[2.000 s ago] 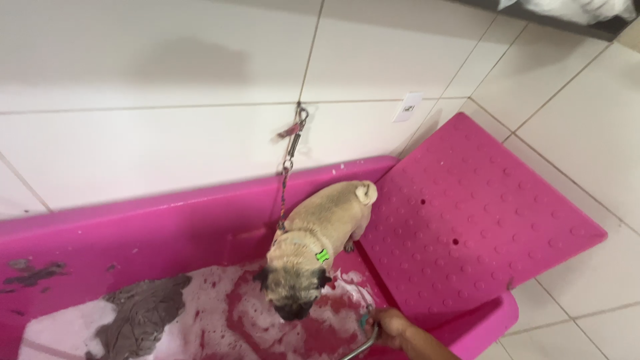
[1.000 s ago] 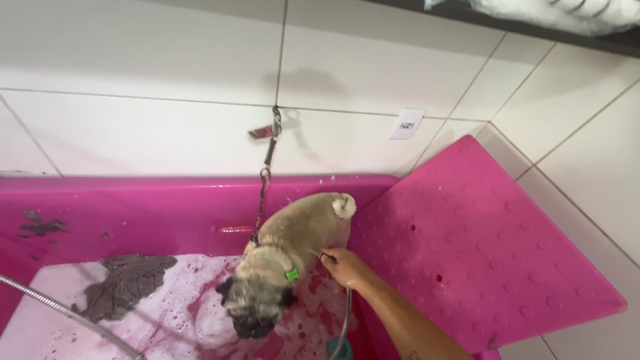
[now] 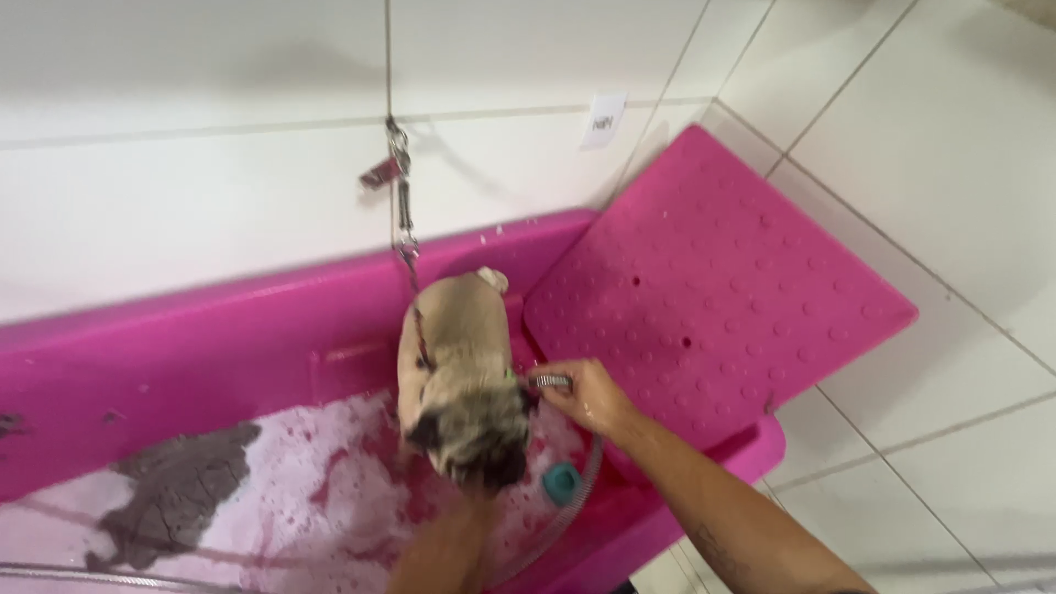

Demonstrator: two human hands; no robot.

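A fawn pug [image 3: 462, 371] with a dark face stands in a pink tub [image 3: 247, 305], facing me. A leash [image 3: 404, 206] runs from its neck to the tiled wall. My right hand [image 3: 587, 396] grips the end of a ribbed metal shower hose [image 3: 551, 382] beside the dog's neck. My left hand [image 3: 450, 536], blurred, reaches to the dog's muzzle; its fingers are hard to make out. A teal rubber-like piece [image 3: 562, 483] lies in the suds near the hose.
A pink bumpy panel [image 3: 718, 289] leans at the tub's right end. Foam [image 3: 346, 487] and a grey cloth-like patch [image 3: 181, 487] cover part of the tub floor. A paper tag with a printed code [image 3: 604, 121] is on the wall.
My left hand has come into view at the dog's muzzle. My right hand with the hose has moved from the dog's back to beside its neck. The dog has turned more towards me.
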